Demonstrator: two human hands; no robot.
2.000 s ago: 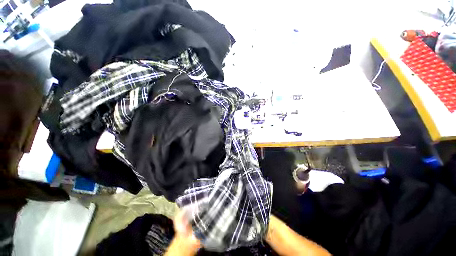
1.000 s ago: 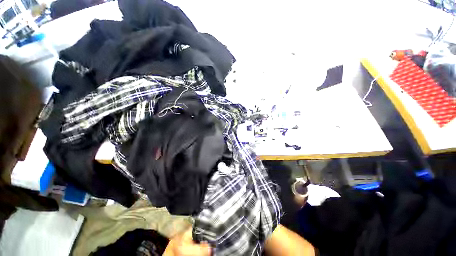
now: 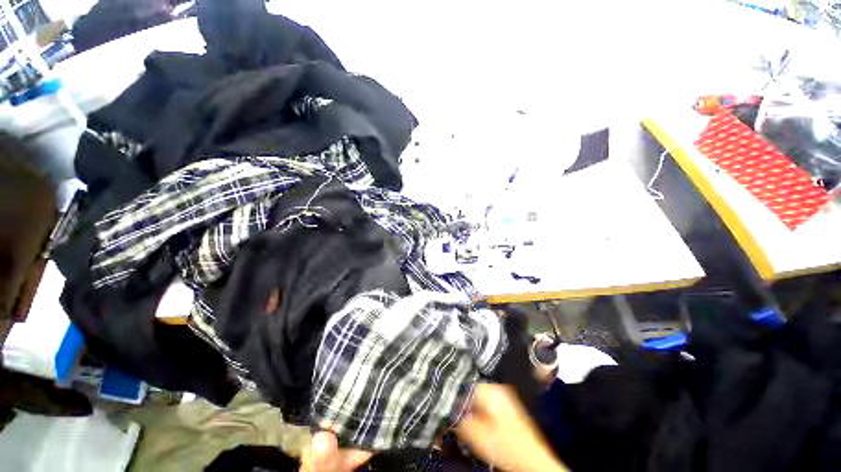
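A black garment (image 3: 267, 111) with black-and-white plaid parts lies over the left of the white table and hangs over its front edge. A plaid panel (image 3: 396, 369) is spread out below the edge. My left hand (image 3: 330, 454) is at its lower left corner, thumb on the cloth, partly cut off by the bottom edge. My right hand (image 3: 498, 426) grips its lower right side; the fingertips are hidden by cloth. Small dark sewing machine parts (image 3: 470, 240) show beside the plaid cloth, the rest washed out by glare. A pale loose thread (image 3: 309, 218) lies on the black cloth.
A wooden-edged table (image 3: 715, 212) at right holds red patterned material (image 3: 761, 171), an orange-handled tool (image 3: 724, 103) and a clear plastic bag (image 3: 807, 120). Black cloth (image 3: 701, 396) is piled low right. A dark piece (image 3: 590, 150) lies on the white tabletop. A blurred brown shape is at far left.
The plaid panel has been lifted and spread wider towards the left, with its upper edge folded over. My right hand has moved up and left and shows more. The whole view has shifted slightly.
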